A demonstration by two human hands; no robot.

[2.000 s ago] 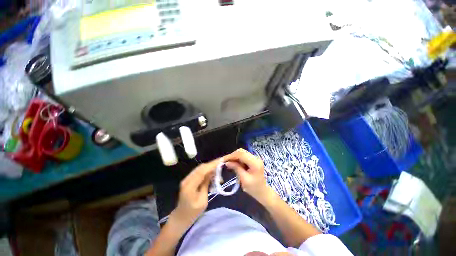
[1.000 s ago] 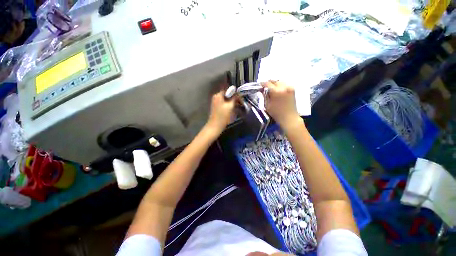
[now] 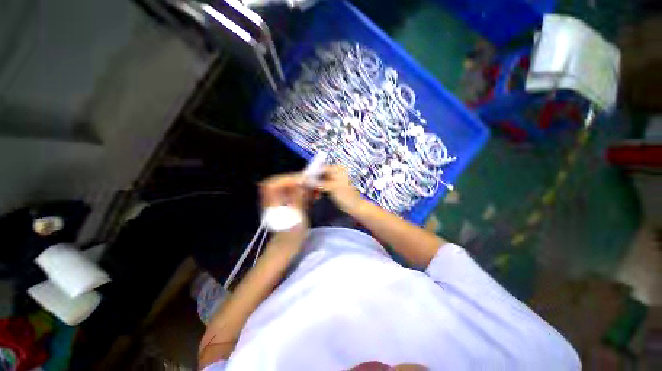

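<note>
My left hand (image 3: 285,196) is blurred, in front of my lap, at the near left corner of the blue crate. A flat white disc (image 3: 282,218) lies against it, and thin white cables (image 3: 247,255) run down from there to the left. My right hand (image 3: 337,187) is beside it, its fingers on a small white coiled cable (image 3: 315,168). Both hands seem to meet at this coil; blur hides the exact grip. The blue crate (image 3: 464,129) just beyond my hands is full of tied white coils (image 3: 361,119).
The grey machine housing (image 3: 87,80) fills the upper left, with white winding posts (image 3: 70,282) at lower left. Metal guide bars (image 3: 243,29) reach over the crate's far left corner. A second blue crate (image 3: 501,16) and a pale sheet-like item (image 3: 573,61) are at upper right.
My view has turned down and to the right. My hands have left the metal bars on the machine's side and are back near my lap with the white coil. The white disc now shows.
</note>
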